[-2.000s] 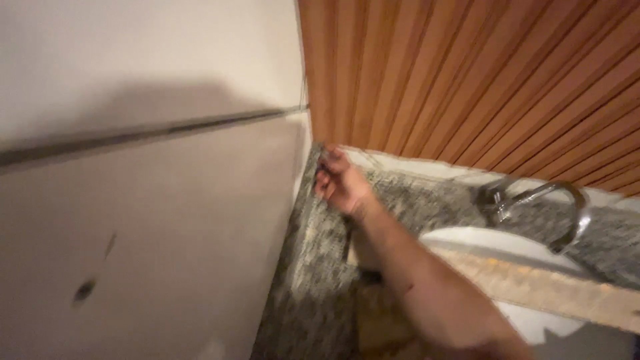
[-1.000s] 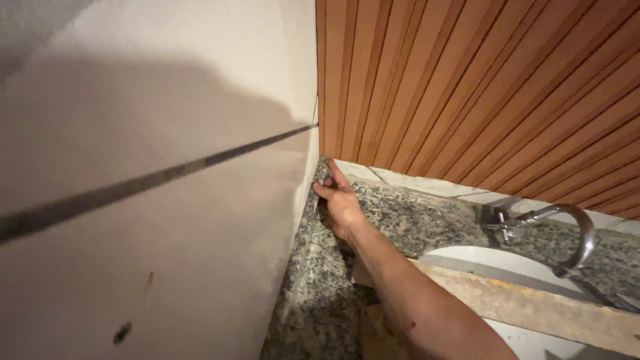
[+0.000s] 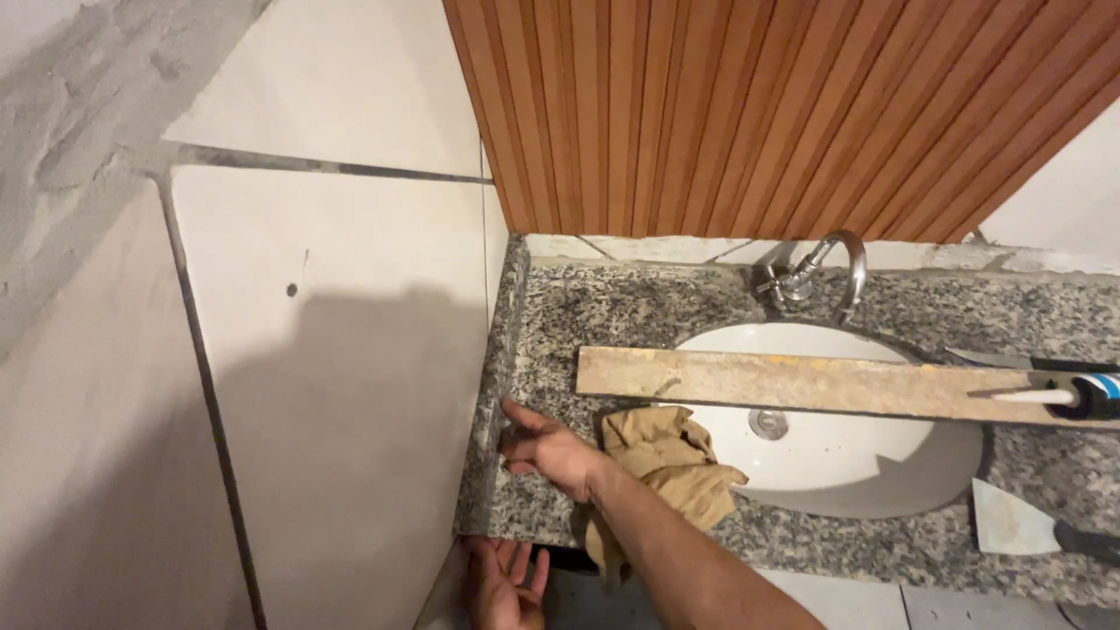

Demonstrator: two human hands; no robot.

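Note:
My right hand (image 3: 556, 451) rests at the left end of the granite countertop (image 3: 604, 302), its fingertips at the upright granite strip (image 3: 496, 398) along the tiled side wall. My left hand (image 3: 507, 586) is palm up at the counter's front left corner, fingers apart under the edge, holding nothing that I can see. Beside my right wrist a crumpled brown cloth (image 3: 669, 464) hangs partly over the front edge. A long narrow board (image 3: 787, 382) lies across the white oval sink (image 3: 831, 468).
Behind the sink stands a chrome faucet (image 3: 809, 276), below a slatted wood panel (image 3: 744, 114). At the right are a sealant tube (image 3: 1085, 395), a knife (image 3: 1006, 357) and a putty knife (image 3: 1019, 521). Tiled wall (image 3: 367, 394) bounds the left side.
My right hand has moved from the back corner toward the front along the granite strip. My left hand has come into view at the front edge. The view has shifted and shows more of the counter.

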